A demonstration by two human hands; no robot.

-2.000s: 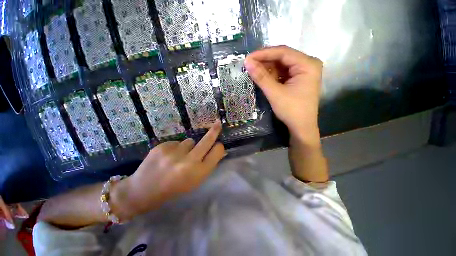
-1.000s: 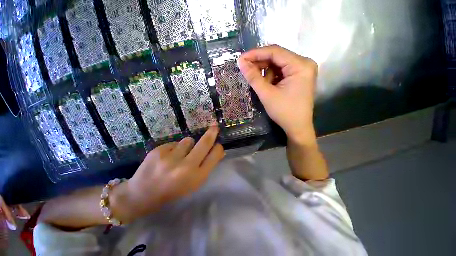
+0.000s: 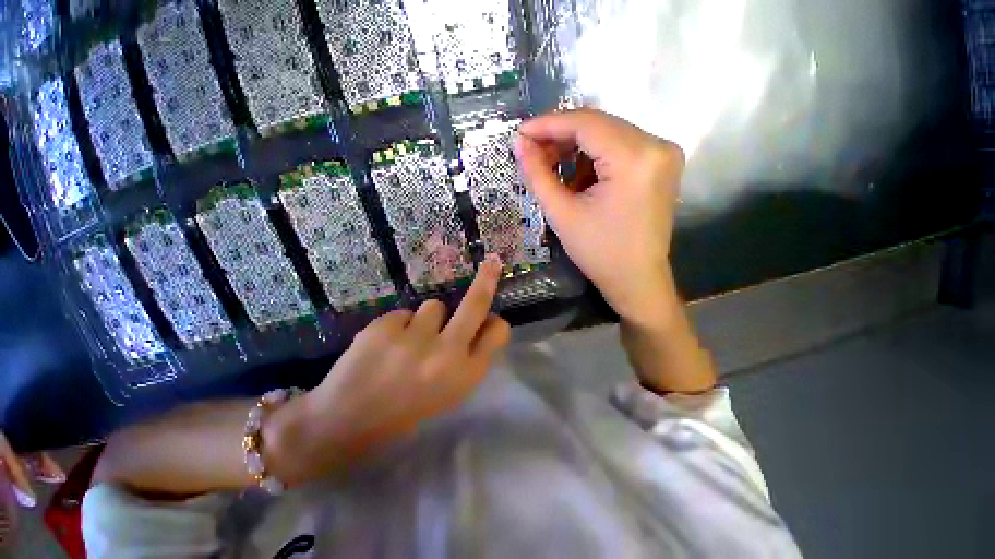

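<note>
The clear blister tray (image 3: 262, 155) holds two visible rows of covered PCBs (image 3: 327, 235), white and dotted with green and gold edges. A dome sheet (image 3: 496, 180) lies over the board in the lower row's rightmost pocket. My right hand (image 3: 606, 197) pinches its upper right corner between thumb and index finger. My left hand (image 3: 409, 360) is in front of the tray, its index fingertip touching the lower edge of that sheet and the other fingers bent. Whether the sheet lies fully flat on the board cannot be told.
A glossy clear plastic film (image 3: 753, 98) with bright glare lies right of the tray on the dark bench. The bench's front edge (image 3: 807, 284) runs below it. Part of another person's hand (image 3: 16, 472) shows at the lower left rim, beside something red (image 3: 71, 508).
My left index fingertip has moved right onto the sheet's lower edge. My right hand has shifted slightly left, still pinching the corner. The sheet went from pale to brownish, and is now mostly pale again.
</note>
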